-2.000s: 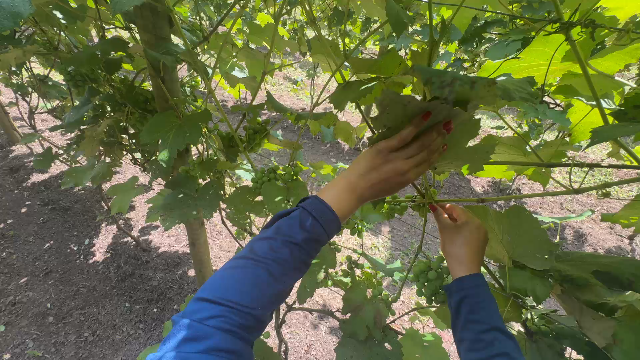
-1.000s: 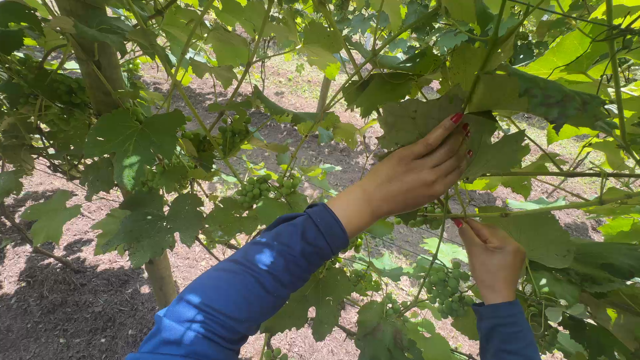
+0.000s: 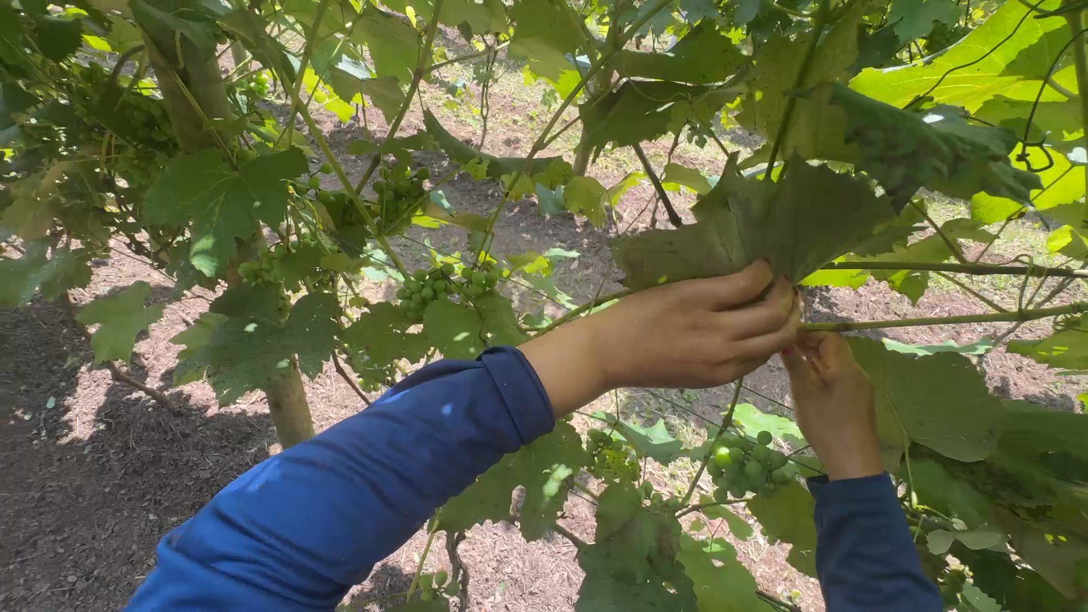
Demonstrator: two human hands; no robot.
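Observation:
My left hand (image 3: 701, 331) is at the grapevine's horizontal cane (image 3: 926, 323), just under a large grape leaf (image 3: 765, 221). Its fingers curl in at the cane, and their tips are partly hidden. Close below and to the right, my right hand (image 3: 829, 387) has thumb and fingertips raised to the same spot, touching or almost touching the left fingers. Whether either hand pinches the cane, a stem or a tendril cannot be made out. A bunch of green grapes (image 3: 748, 463) hangs below my hands, and another bunch (image 3: 442, 289) is left of my left wrist.
A vine trunk (image 3: 289, 399) rises at the left among leaves. A second cane (image 3: 960, 269) runs above the first at the right. Large leaves (image 3: 943, 399) hang beside my right hand. Mulched soil (image 3: 93, 501) lies below.
My left hand has come down from the upper leaf to the cane, and its fingers have curled in beside my right hand's fingertips. The view has shifted somewhat.

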